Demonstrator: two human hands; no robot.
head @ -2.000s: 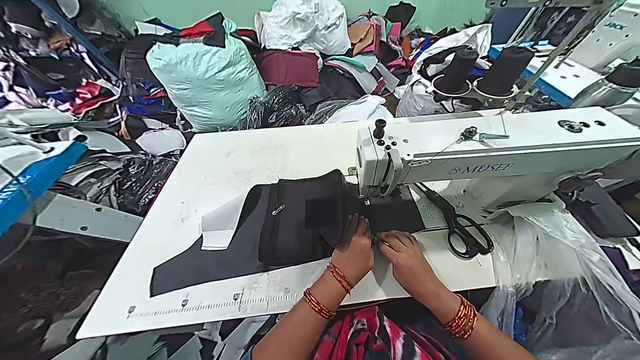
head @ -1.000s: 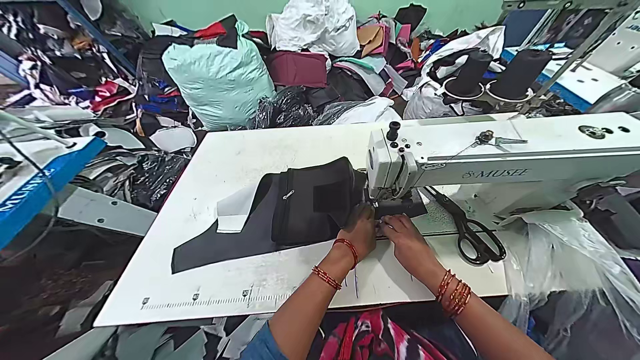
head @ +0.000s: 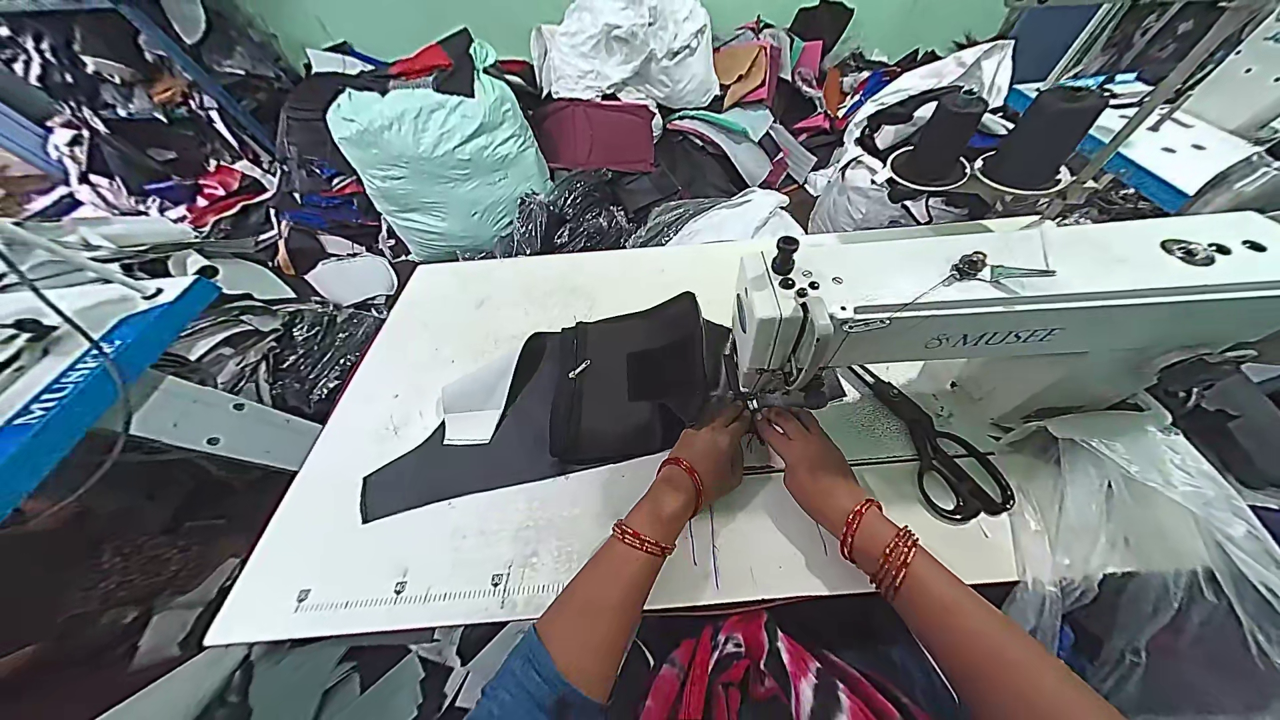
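Note:
A black fabric piece (head: 630, 380) with a zipper pull (head: 579, 368) lies on the white sewing table (head: 500, 545), its right end under the head of a Musee sewing machine (head: 900, 310). My left hand (head: 712, 450) rests on the edge of that fabric, just left of the presser foot (head: 752, 400). My right hand (head: 808, 462) is close to the foot on its other side, fingertips at the fabric edge; whether it pinches the cloth is hidden. Dark grey fabric (head: 450, 470) and a light grey piece (head: 478, 405) extend to the left. Black-handled scissors (head: 950, 465) lie right of my hands.
Two black thread cones (head: 945, 140) stand behind the machine. A pale green sack (head: 440, 165) and heaped fabric scraps are beyond the table. Clear plastic sheeting (head: 1130, 500) hangs at the right edge. Another blue-edged table (head: 110, 370) is at the left.
The black fabric has moved toward the right, further under the machine head, and now sits turned slightly. Both hands have stayed close to the presser foot.

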